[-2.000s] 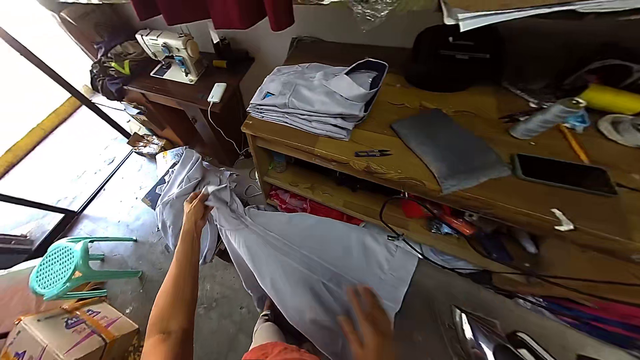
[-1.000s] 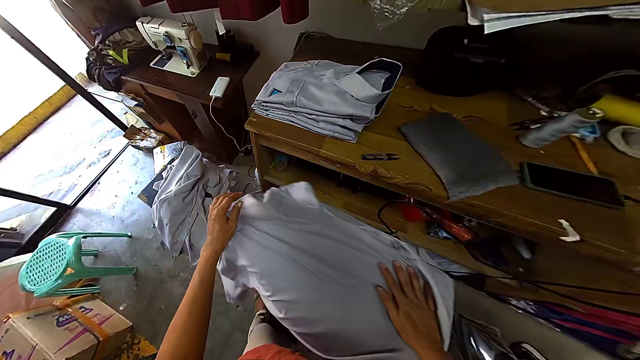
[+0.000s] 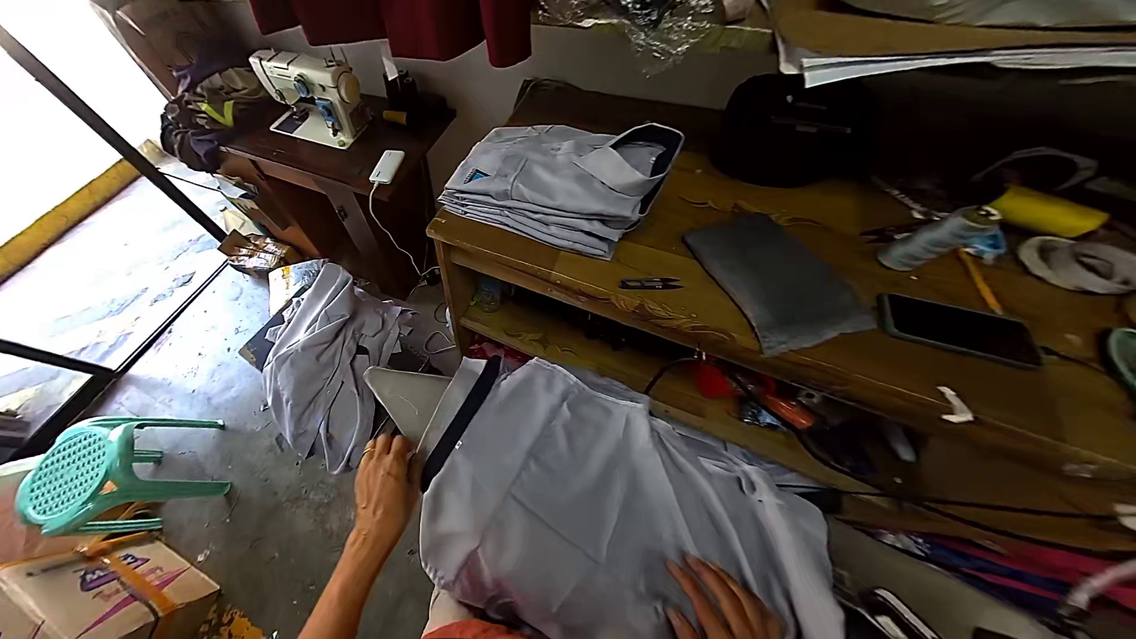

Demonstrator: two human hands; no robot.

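Observation:
A light grey collared shirt [image 3: 568, 479] lies spread in front of me, its dark-lined collar [image 3: 461, 417] toward the left. My left hand [image 3: 388, 484] is at the collar's left edge, its fingers partly hidden under or behind the cloth; a pointed end of pale board or stiff cloth [image 3: 408, 395] shows just above it. My right hand [image 3: 723, 603] rests on the lower right part of the shirt with fingers spread, cut by the bottom edge of the view. A stack of folded grey shirts [image 3: 550, 191] sits on the wooden table [image 3: 550, 266] beyond.
Thread snips [image 3: 650, 284], a dark grey folded cloth [image 3: 772, 280], a phone [image 3: 958, 328] and a thread cone [image 3: 939, 238] lie on the table. A sewing machine [image 3: 311, 93] stands back left. Grey cloth [image 3: 319, 373] is heaped at left, near a green plastic stool [image 3: 115, 470] and a cardboard box [image 3: 115, 590].
The shirt's collar now shows at the left end, where plain cloth was seen a second ago. My right hand has moved down toward the bottom edge of the view.

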